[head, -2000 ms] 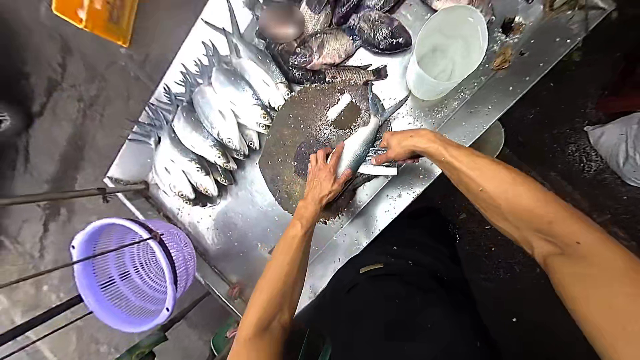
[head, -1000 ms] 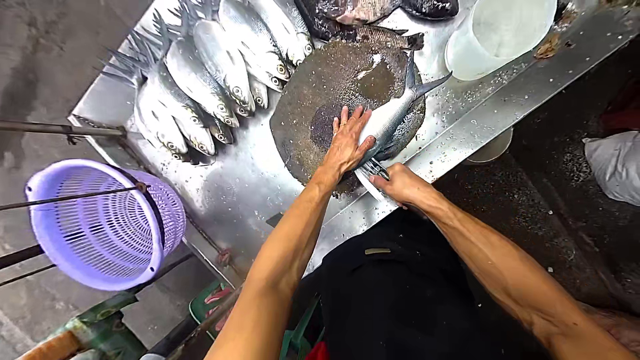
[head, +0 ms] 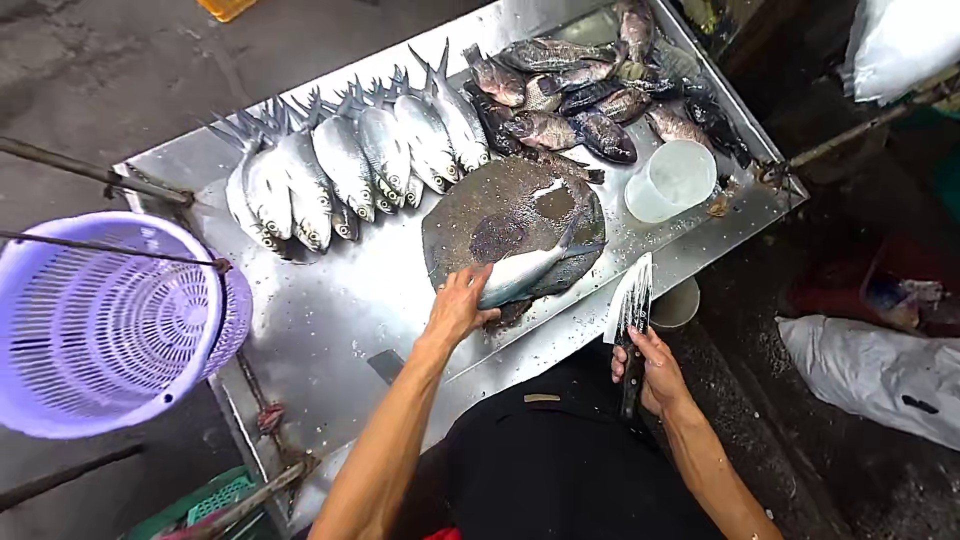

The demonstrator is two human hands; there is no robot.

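On a round, wet chopping block (head: 480,217) lies a silvery fish (head: 523,271), its forked tail toward the right. My left hand (head: 456,304) grips its head end, the thumb on the near side and the fingers over the top; the head itself is hidden. Off the block's right side, over the table's near edge, my right hand (head: 651,369) is closed around the black handle of a kitchen knife (head: 631,300). The wide blade points up and away from me, streaked with whitish residue. Knife and fish are apart.
Several silver fish (head: 341,161) lie in a row behind the block on the metal table (head: 315,315). Darker fish (head: 544,129) are heaped at the back right, near a translucent plastic tub (head: 671,180). A purple plastic basket (head: 172,390) stands left, crossed by a cord.
My right hand has moved away from the fish to the right with the knife, whose blade now points away from me. My left hand has shifted toward the fish's head end.
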